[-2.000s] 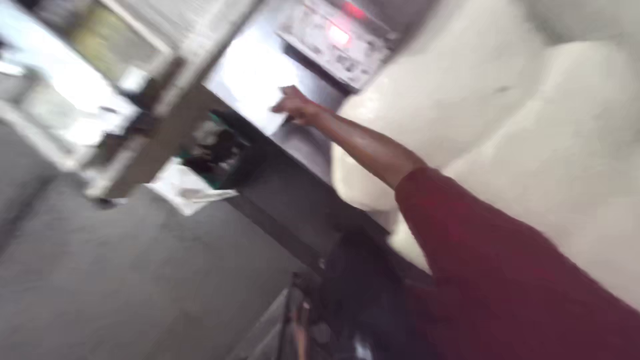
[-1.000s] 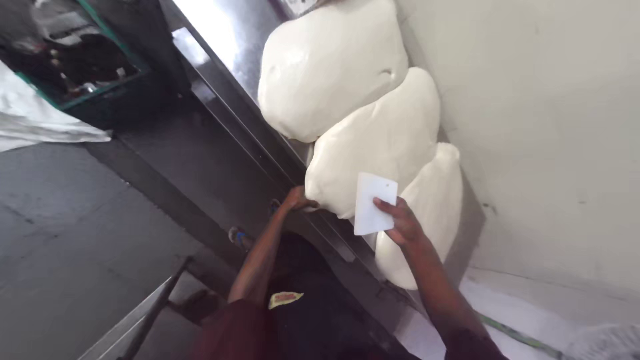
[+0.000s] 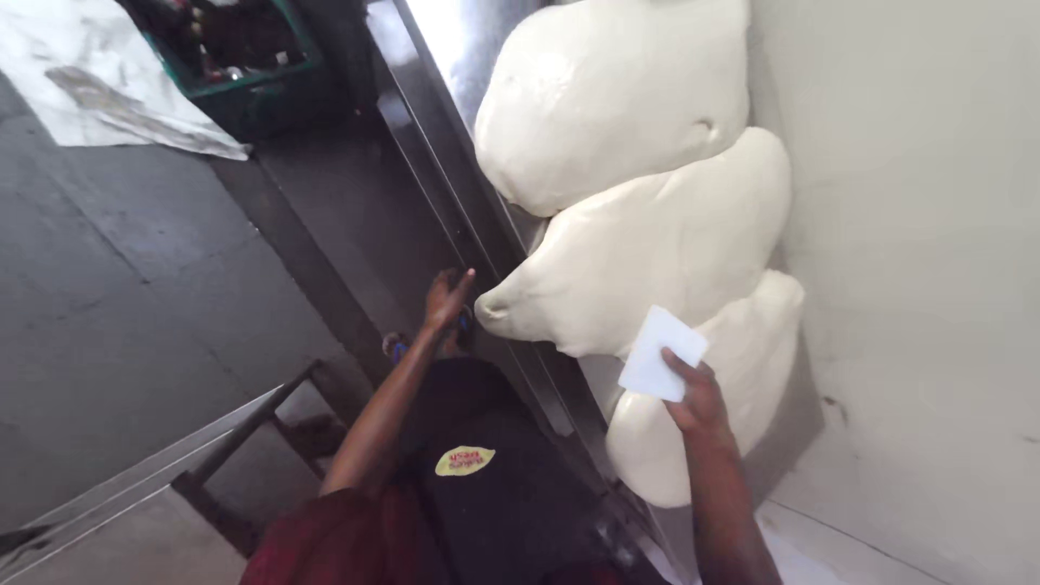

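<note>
My right hand [image 3: 697, 392] grips a white flat plastic dough scraper [image 3: 663, 354], held over the lower part of the dough. Three large pale pieces of dough lie against one another on a metal work table [image 3: 601, 378]: an upper piece [image 3: 617, 97], a middle piece [image 3: 658, 244] and a lower piece [image 3: 756, 366]. The middle piece is drawn out to a narrow tip over the table's front edge. Just left of that tip is my left hand [image 3: 448, 299], empty, fingers apart, not touching the dough.
A pale wall [image 3: 910, 203] rises along the table's far side. At the upper left, a dark crate with a green rim [image 3: 252, 81] holds assorted items, beside a stained white cloth or sheet [image 3: 106, 89]. A metal-edged frame [image 3: 244, 431] stands at the lower left, above the grey floor [image 3: 122, 284].
My left hand has come away from the middle dough's edge, which now sticks out in a narrow tip. My right hand still holds the scraper. The view swung strongly after the earliest frame.
</note>
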